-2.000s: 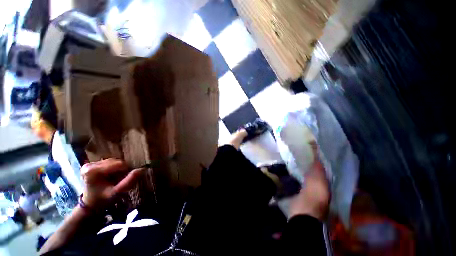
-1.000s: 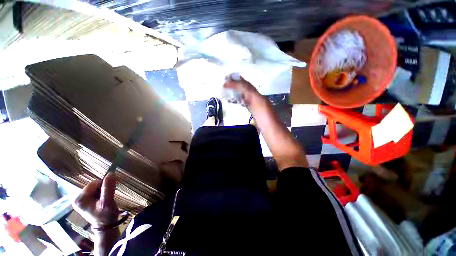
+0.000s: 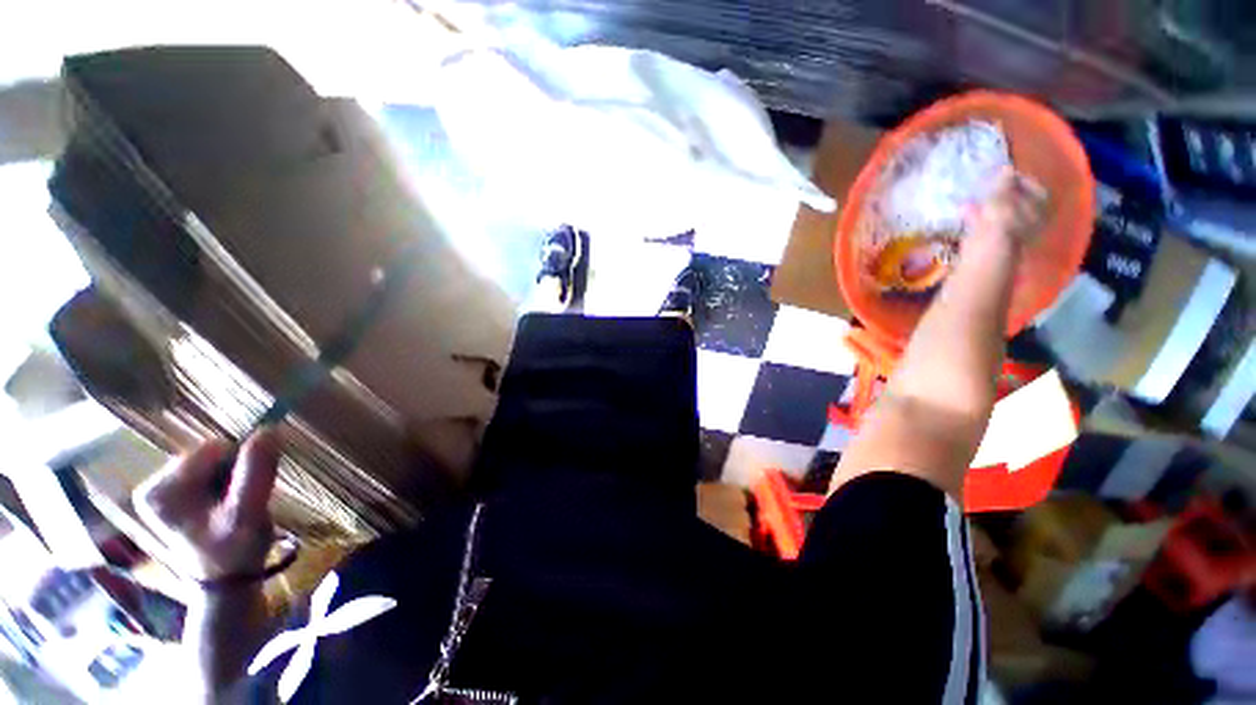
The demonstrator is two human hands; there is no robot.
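Observation:
My left hand [image 3: 214, 517] is closed on the thin dark strapping band [image 3: 338, 355] around a thick bundle of flat brown cartons [image 3: 221, 179], tilted at my left side. My right hand [image 3: 1003, 214] reaches into the round orange-red plastic basket [image 3: 1068, 227], over a crumpled white shiny heap [image 3: 937, 176]. The hand is blurred, and whether it holds anything cannot be told. A yellow-orange tape roll [image 3: 909, 259] lies in the basket, left of my wrist.
A red-orange stool [image 3: 1019, 485] with a white sheet [image 3: 1026, 422] stands below the basket. A white plastic sack [image 3: 661, 103] lies ahead of my shoes. Open cartons [image 3: 1171, 310] stand at the right. The floor [image 3: 792, 400] is checkered.
My right hand has moved right, from above the floor near the white sack, into the basket. My left hand keeps hold of the band, and the bundle remains at my left.

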